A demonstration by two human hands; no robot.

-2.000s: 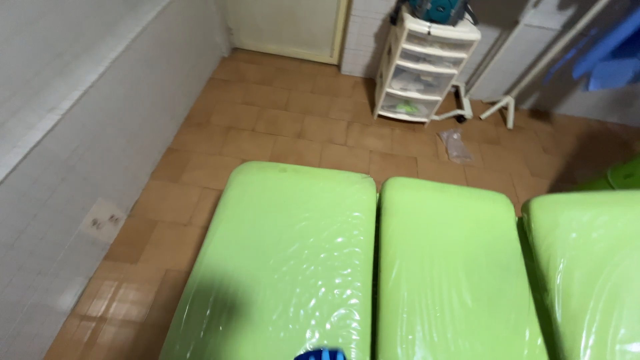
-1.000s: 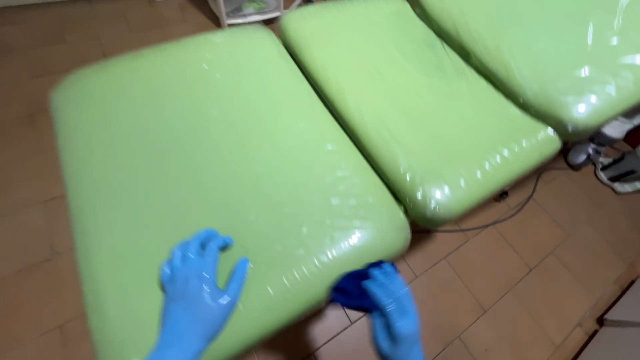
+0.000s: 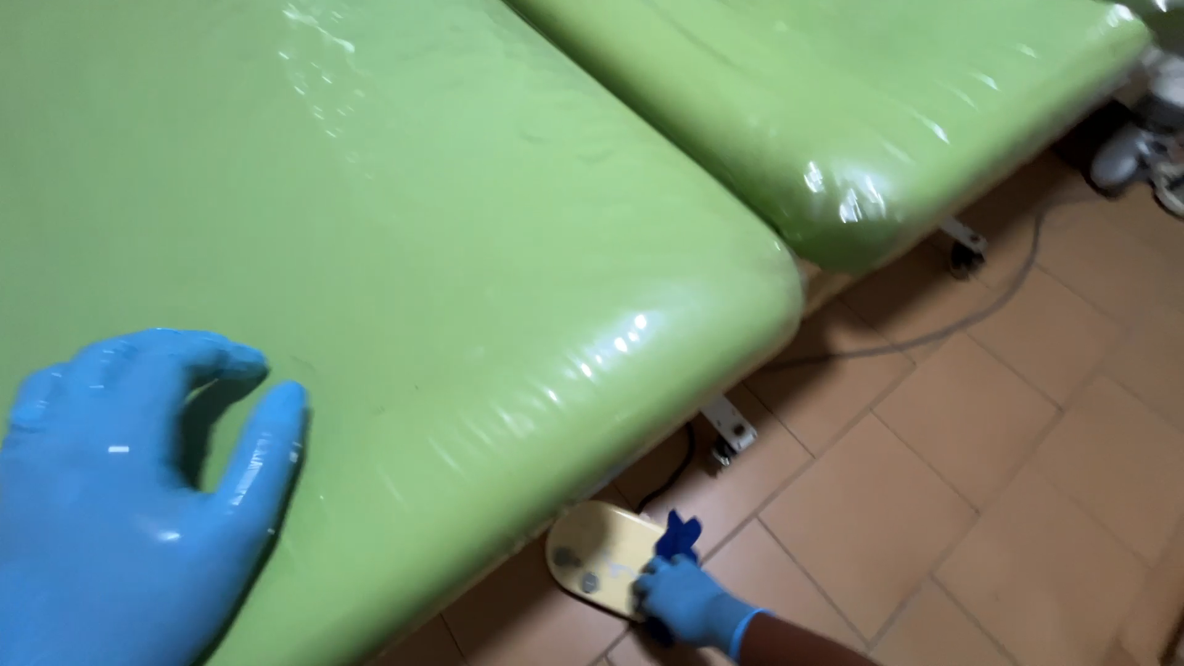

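Note:
My left hand [image 3: 139,490], in a blue glove, rests on the green padded treatment table [image 3: 444,240], its thumb and fingers apart with nothing between them. The padding has a shiny clear plastic cover. Low beside the table's edge, my right hand [image 3: 689,597], also in a blue glove, is closed on a dark blue cloth [image 3: 680,535]. Cloth and hand are at the right end of a cream oval foot pedal [image 3: 606,555] with grey buttons, which lies on the floor.
A second green padded section [image 3: 795,102] adjoins the first across a narrow gap. Beneath are a white leg with a caster [image 3: 728,430] and another caster [image 3: 967,257]. A grey cable [image 3: 925,340] curves over the brown tiled floor [image 3: 962,453]. Grey metal parts [image 3: 1124,157] show at the right edge.
My right hand, with the blue cloth, has gone from the table's edge down to the foot pedal. My left hand stays on the padding. The view has moved closer.

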